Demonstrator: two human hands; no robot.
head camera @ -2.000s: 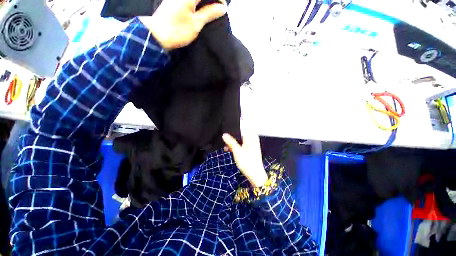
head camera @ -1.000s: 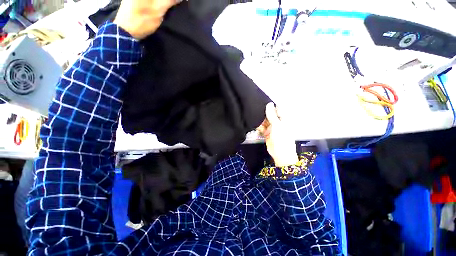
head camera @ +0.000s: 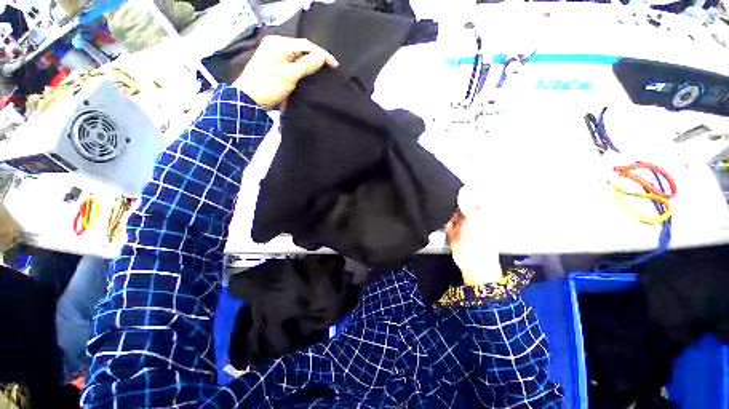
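A black garment piece [head camera: 336,152] hangs between my hands over the table's front edge, with folds and a loose flap in its middle. My left hand [head camera: 281,70] pinches its upper left part between thumb and fingers. My right hand [head camera: 472,244] holds its lower right corner; the fingertips are partly hidden and washed out by glare. More black cloth [head camera: 356,36] lies behind, beyond my left hand. The needle area [head camera: 468,120] of the white sewing machine is overexposed and hard to make out, right of the cloth.
Orange and yellow scissors [head camera: 646,192] and a small dark tool [head camera: 598,132] lie at the right. The machine's control panel [head camera: 679,89] is behind them. A grey fan box [head camera: 104,136] stands left. Below the table are black cloth [head camera: 292,299] and a blue bin [head camera: 577,343].
My right hand has moved right from the front edge and taken hold of the cloth's corner, spreading the piece. The view has shifted, showing more black cloth behind my left hand.
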